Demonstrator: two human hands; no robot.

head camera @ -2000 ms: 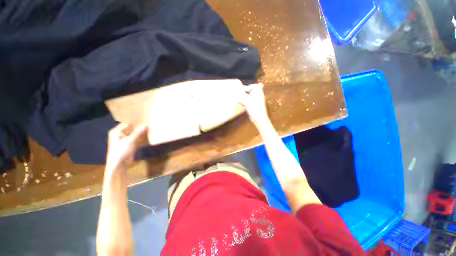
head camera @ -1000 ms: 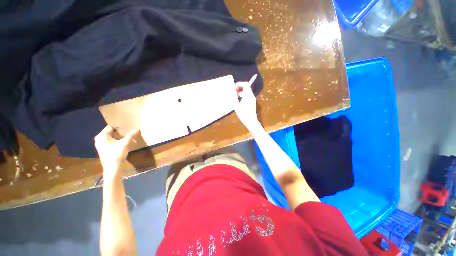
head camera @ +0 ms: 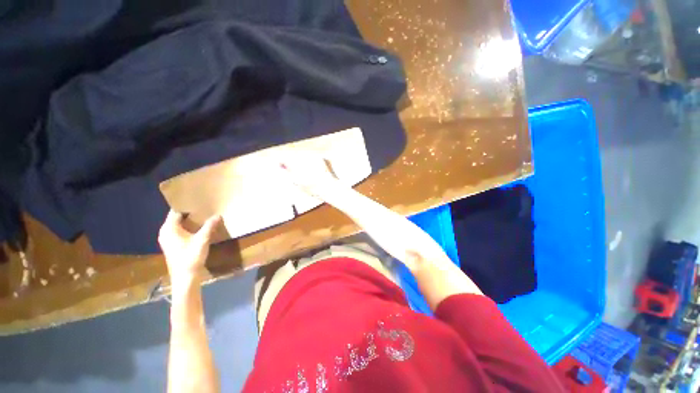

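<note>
A tan card template lies on the lower part of a dark jacket. It has a notch in its near edge. My left hand grips the template's left end, thumb on top. My right hand is over the middle of the template, with its fingers bunched and fingertips by the hole. The pale stick seen in it a second ago barely shows against the bright card. A dark sleeve with small buttons lies across the jacket.
The glossy brown table has pale specks. A large blue bin with dark cloth stands beyond its right corner. Another blue bin is at the far right. Red and blue crates stand at the lower right.
My right hand has moved left from the template's right end to the hole at its middle. My left hand stays on the left end. The jacket has barely moved.
</note>
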